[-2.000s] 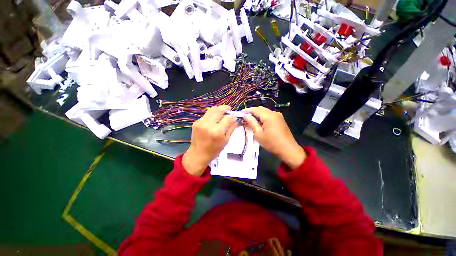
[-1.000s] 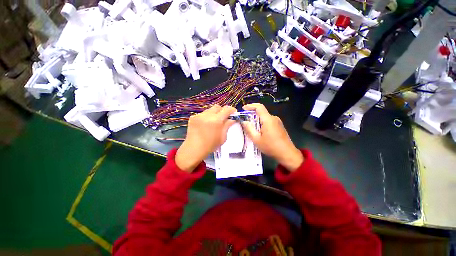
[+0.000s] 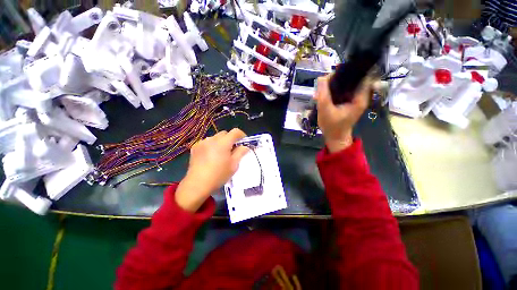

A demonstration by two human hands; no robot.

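Observation:
A white rectangular housing (image 3: pixel 266 175) lies on the black mat near the bench's front edge, its open side up, with a dark lead wire (image 3: pixel 261 164) curving inside it. My left hand (image 3: pixel 212 161) grips the housing's upper left edge, fingertips over its upper end. My right hand (image 3: pixel 341 110) is closed around the black power screwdriver (image 3: pixel 354 76), above the screw holder (image 3: pixel 297 113). The screwdriver's upper part is blurred. The screwdriver tip cannot be made out.
White housings and arms (image 3: pixel 51 136) are heaped at left. A bundle of thin wires (image 3: pixel 176 133) lies mid-bench. White bodies with red parts (image 3: pixel 263 56) stand at the back; more units (image 3: pixel 442 85) lie at right. A person's leg (image 3: pixel 501 235) shows at the right edge.
My right hand has left the housing, moved right and taken hold of the screwdriver. My left hand still holds the housing, now tilted slightly. The view has shifted right.

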